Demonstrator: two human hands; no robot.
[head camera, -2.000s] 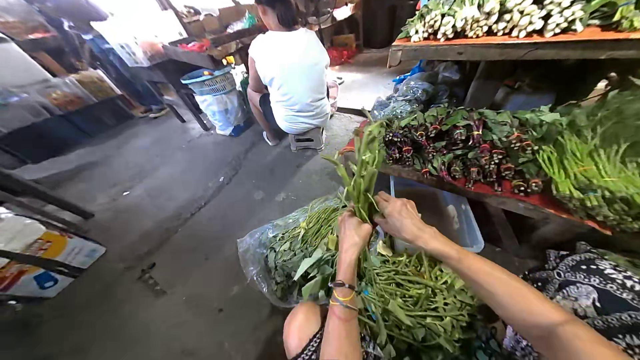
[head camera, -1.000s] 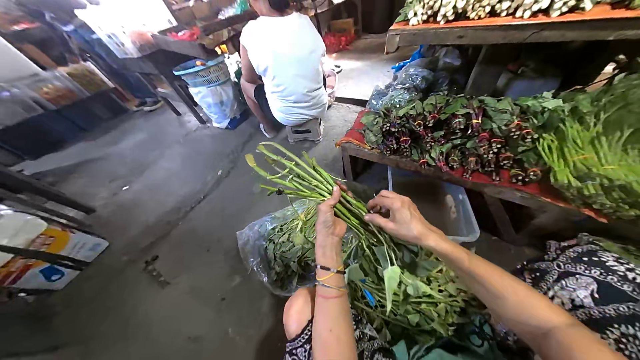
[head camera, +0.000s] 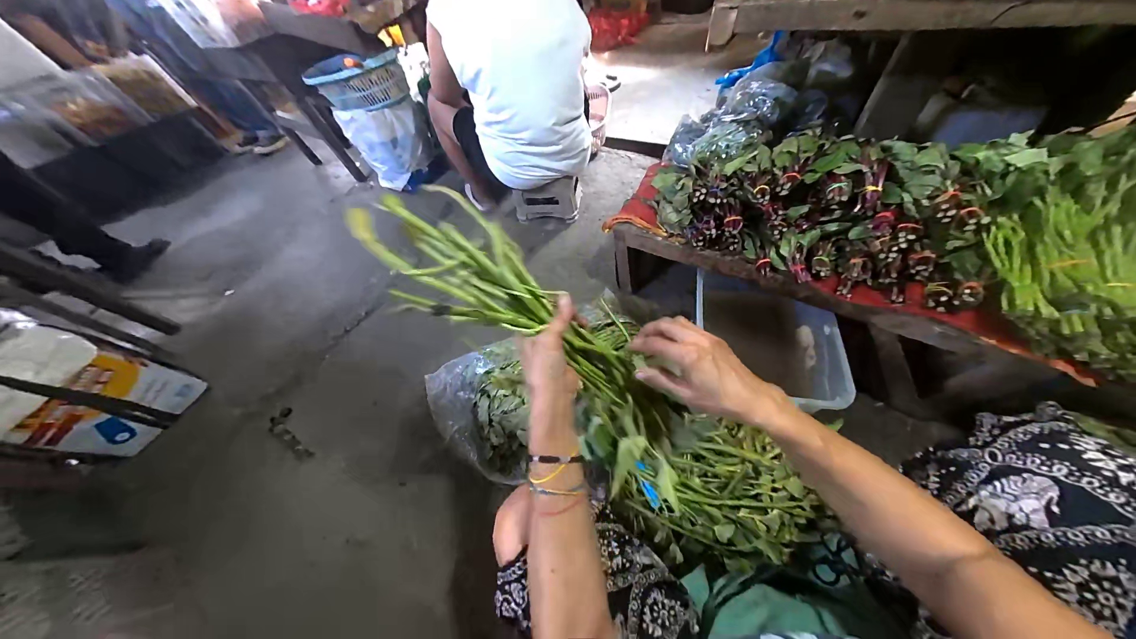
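Note:
My left hand (head camera: 552, 351) is closed around a bundle of long green leafy vegetable stems (head camera: 497, 284). The cut ends point up and to the left, and the leaves hang down to the right below the hand. Just right of the bundle is my right hand (head camera: 688, 364), its fingers half curled beside the stems; whether it pinches one of them I cannot tell. Beneath both hands lies a heap of loose leafy greens (head camera: 737, 488), with a small blue strip (head camera: 650, 486) among the leaves. A clear plastic bag (head camera: 457, 408) with more greens rests on the floor to the left.
A low wooden bench (head camera: 763, 271) at the right carries tied dark-stemmed bundles (head camera: 852, 222) and light green stems (head camera: 1056, 257). A clear plastic tub (head camera: 821, 355) stands below it. Ahead, a person (head camera: 524, 98) sits on a low stool (head camera: 548, 200) near a basket (head camera: 364, 84). At left is a printed box (head camera: 106, 399).
The bundle, upright in my hands two seconds ago, now leans up and to the left in my left hand. My right hand has come slightly away from my left.

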